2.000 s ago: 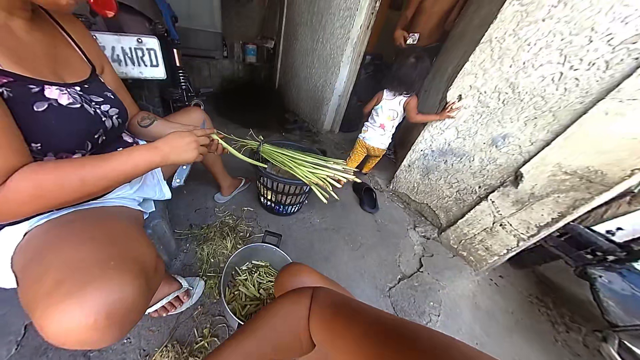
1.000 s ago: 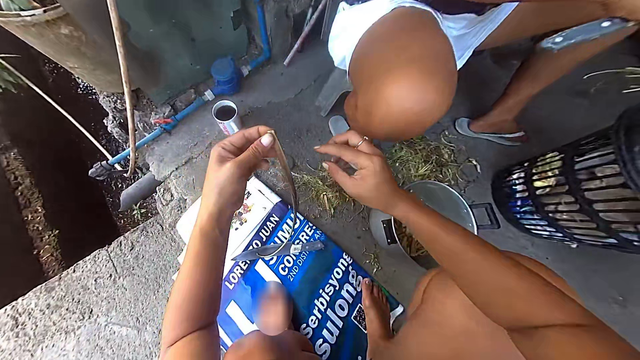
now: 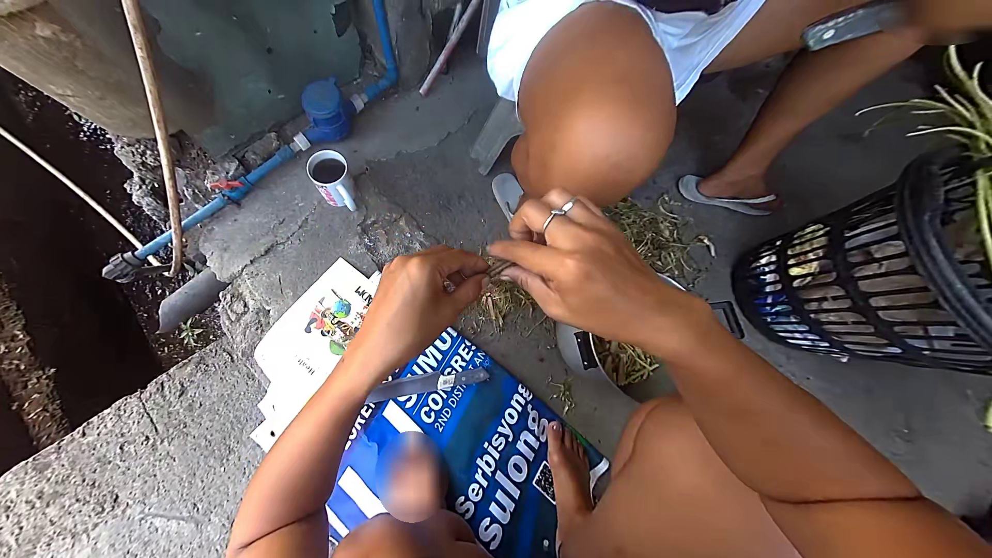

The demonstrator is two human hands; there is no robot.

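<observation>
Between the fingertips of my left hand [image 3: 434,291] and my right hand [image 3: 577,267] is a short, thin stem piece [image 3: 497,267], partly hidden by the fingers. A ring shows on my right hand. Both hands are raised near the middle of the view. Below my left hand, a knife [image 3: 426,385] lies on a blue printed tarpaulin [image 3: 465,442]. Under my right forearm stands a metal pot [image 3: 577,349] holding cut green stem pieces [image 3: 624,363]. Stem scraps [image 3: 655,232] lie on the ground behind my right hand.
A black plastic basket [image 3: 821,263] with leafy stalks [image 3: 969,116] stands at right. Another person's knee [image 3: 597,101] is close beyond my hands; that person's hand holds a knife [image 3: 852,25]. A mug of dark liquid [image 3: 331,182] stands near a blue pipe [image 3: 263,167]. A concrete ledge [image 3: 155,457] is at lower left.
My hands, apart a second ago with a long strip hanging from the left one, now meet at the fingertips. The view has swung away from the doorway and child seen two seconds ago.
</observation>
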